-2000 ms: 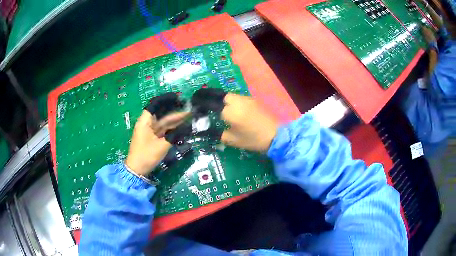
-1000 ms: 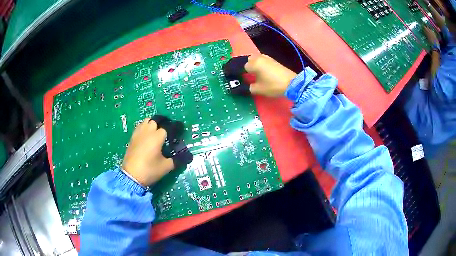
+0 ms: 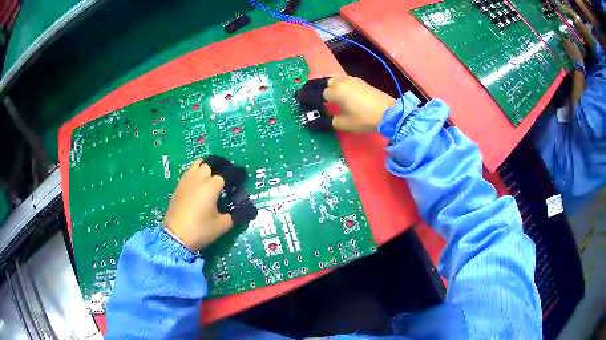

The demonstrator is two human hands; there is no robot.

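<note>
A green circuit board lies on a red mat in front of me. My right hand, with black finger covers, is over the board's upper right corner. It holds a power component with a pale square face and leads pointing left. My left hand, also with black finger covers, is low over the board's middle. Its fingers are closed around black power components with thin pale leads; their number is hidden, and they are hard to tell from the finger covers.
Black spare components lie on the green shelf behind. A blue cord runs to my right cuff. A second board lies on a red mat at the right, beside another person's sleeve. A black-rimmed tray is at lower right.
My hands were together over the board's middle, then parted. My right hand moved to the upper right corner with a component and dipped slightly. My left hand has hardly moved in the last second.
</note>
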